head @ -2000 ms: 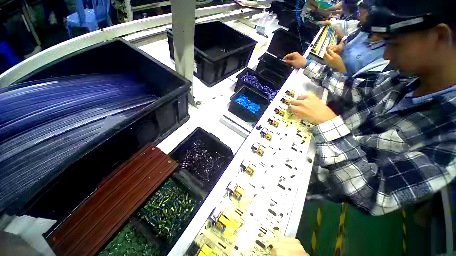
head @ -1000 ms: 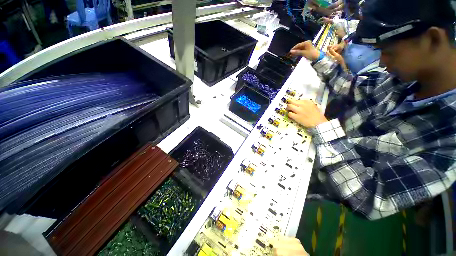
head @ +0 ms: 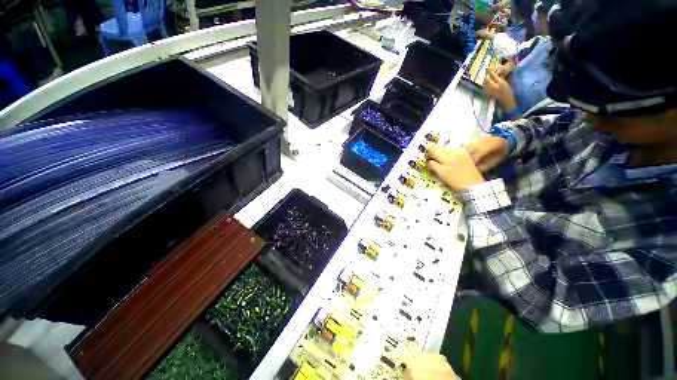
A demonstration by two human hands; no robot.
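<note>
A long panel of joined circuit boards (head: pixel 401 289) runs from the bottom edge up to the right, with yellow-and-black parts (head: pixel 369 249) along its left side. My right hand (head: pixel 429 368) shows at the bottom edge, over the near right part of the boards. It is mostly cut off, and its fingertips and anything in them are hidden. My left hand is not seen; a blurred grey shape at the lower left edge cannot be made out. Small bins hold green pieces (head: pixel 194 361), green-yellow components (head: pixel 249 312) and dark components (head: pixel 301 237).
Reddish-brown tubes (head: pixel 167 297) lie across the bins. A large black tote (head: pixel 249 167) holds long clear tubes (head: pixel 111 171). A white post (head: pixel 273 67) stands behind it, beside another black tote (head: pixel 319 82). A person in a checked shirt (head: pixel 571 237) works at the far boards, near blue parts (head: pixel 368 152).
The neighbouring person's farther hand has moved from the bins to the boards, beside the other hand, and their head has lowered. My right hand has hardly moved.
</note>
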